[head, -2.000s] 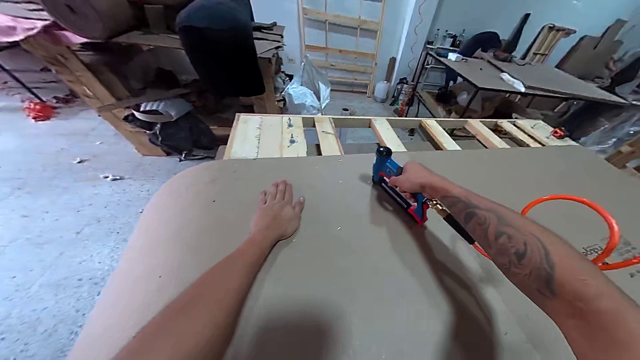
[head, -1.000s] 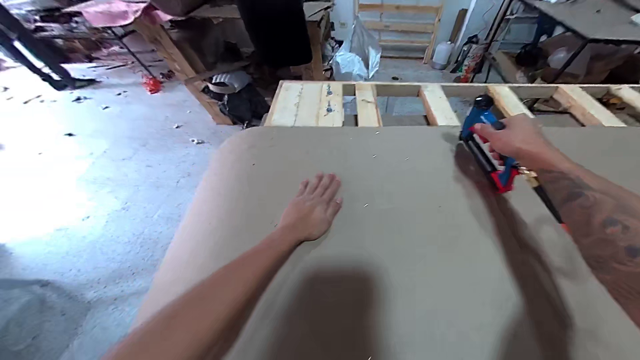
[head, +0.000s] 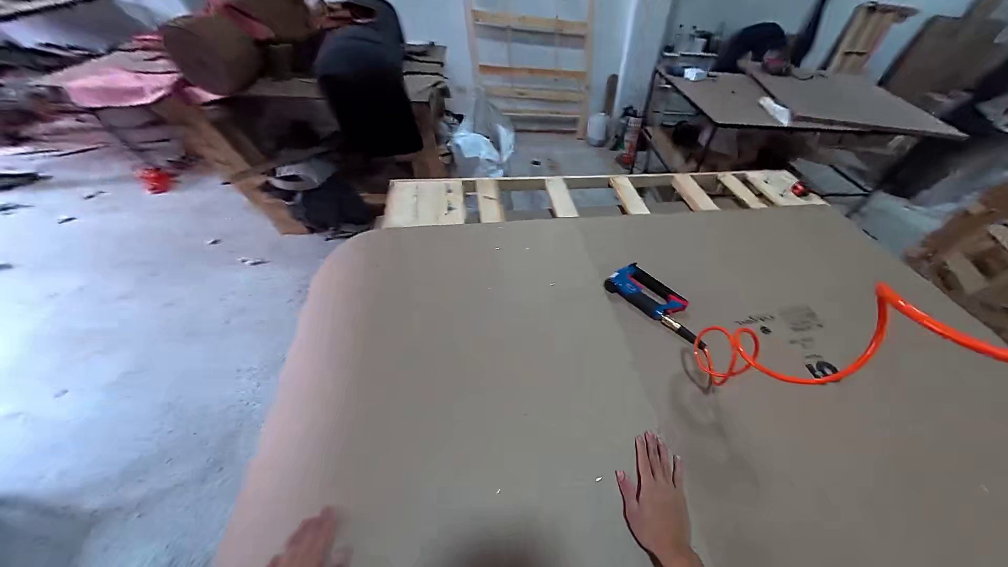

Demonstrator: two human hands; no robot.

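Observation:
A large cardboard sheet (head: 472, 354) with a rounded far left corner covers a wooden slatted frame (head: 425, 202), whose far end shows beyond it. My right hand (head: 657, 504) lies flat on the cardboard, fingers spread a little, holding nothing. Low at the left, my left hand (head: 309, 542) is blurred and partly cut off by the bottom edge; it is over the sheet near its left side and holds nothing. A blue and black pneumatic stapler (head: 646, 291) rests on its side on the cardboard, joined to a coiled orange air hose (head: 795, 378) that runs off to the right.
A person in dark clothes (head: 366, 87) stands at a cluttered wooden workbench (head: 189, 130) at the back left. Another person (head: 760, 47) bends over a table (head: 827, 102) at the back right. A plastic bag (head: 480, 142) stands on the floor beyond the frame.
The stapler, held in my right hand before, now lies released on the cardboard. Both hands have moved back toward my body.

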